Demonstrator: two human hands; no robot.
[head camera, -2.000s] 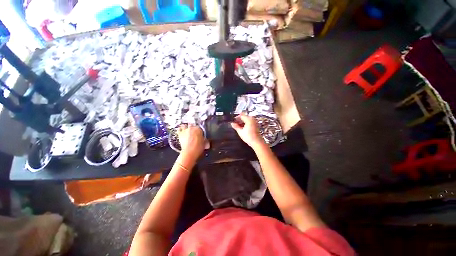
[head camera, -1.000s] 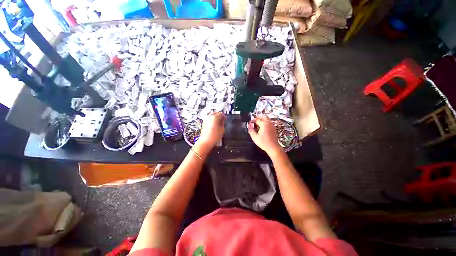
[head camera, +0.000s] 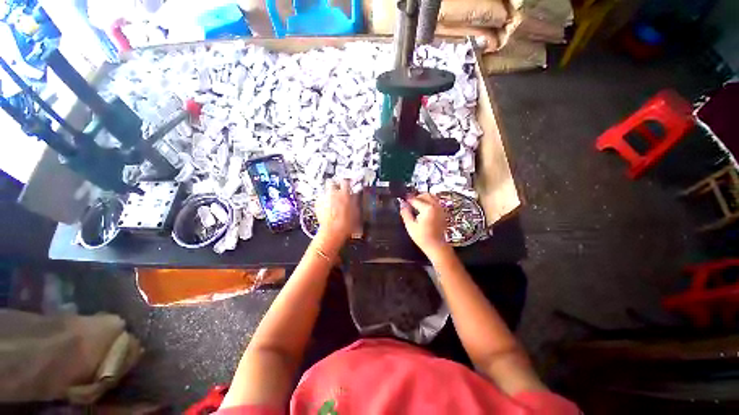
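Observation:
The dark green hand press (head camera: 399, 150) stands upright in front of me, its round collar above its lower body. My left hand (head camera: 338, 212) is just left of the press's dark base (head camera: 382, 227), partly over the left parts bowl (head camera: 309, 219). My right hand (head camera: 425, 220) is at the right side of the base, fingertips drawn together beside the ram. The right parts bowl (head camera: 463, 219), with tiny shiny metal parts, is right of that hand. Whether either hand grips a small part is too small and blurred to tell.
A large heap of whitish strips (head camera: 275, 105) covers the table behind the press. A lit smartphone (head camera: 273, 194) lies left of the left bowl. A second press (head camera: 109, 138) and two spare bowls are farther left. A dark open bag (head camera: 397, 298) is at my lap. A red stool (head camera: 648, 134) stands right.
Compared with two seconds ago, my left hand has moved from over the left bowl toward the press base. My right hand stays beside the base. The whole view has also shifted.

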